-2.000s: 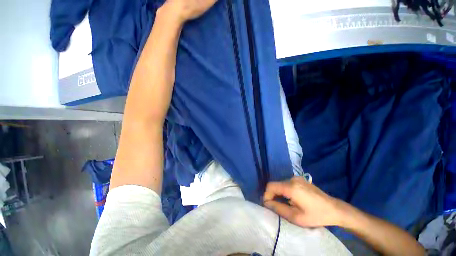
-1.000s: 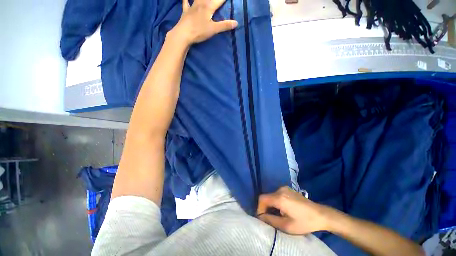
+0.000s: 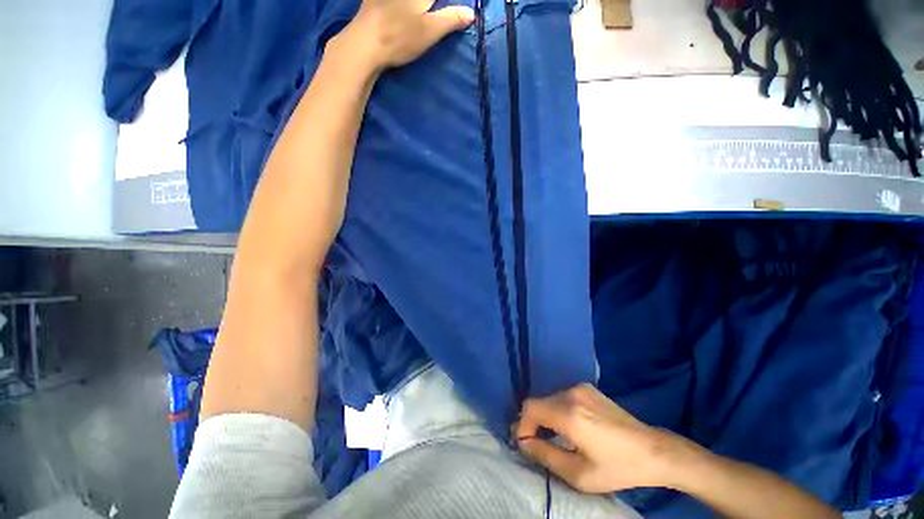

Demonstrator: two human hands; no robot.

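Note:
A blue garment piece [image 3: 436,193] runs from the table at the top down to my lap, pulled taut. Two narrow black strips [image 3: 519,203] run along it, nearly meeting at the lower end. My left hand [image 3: 400,30] lies on the cloth at the top edge, thumb spread towards the strips; whether its fingers grip cloth is unclear. My right hand [image 3: 583,436] is closed on the lower ends of the strips and the cloth at my lap. The needle and presser foot are not in view.
A heap of black strips [image 3: 846,71] lies at the top right. A ruler scale [image 3: 770,155] runs along the table front. Dark blue cloth [image 3: 740,345] fills the right below the table. A blue-framed crate [image 3: 182,405] stands lower left. Small tan pieces [image 3: 616,13] lie on the table.
The view has shifted, showing more of the table and black strip heap. My left hand shows more fully than two seconds ago. My right hand keeps its hold at the lower end.

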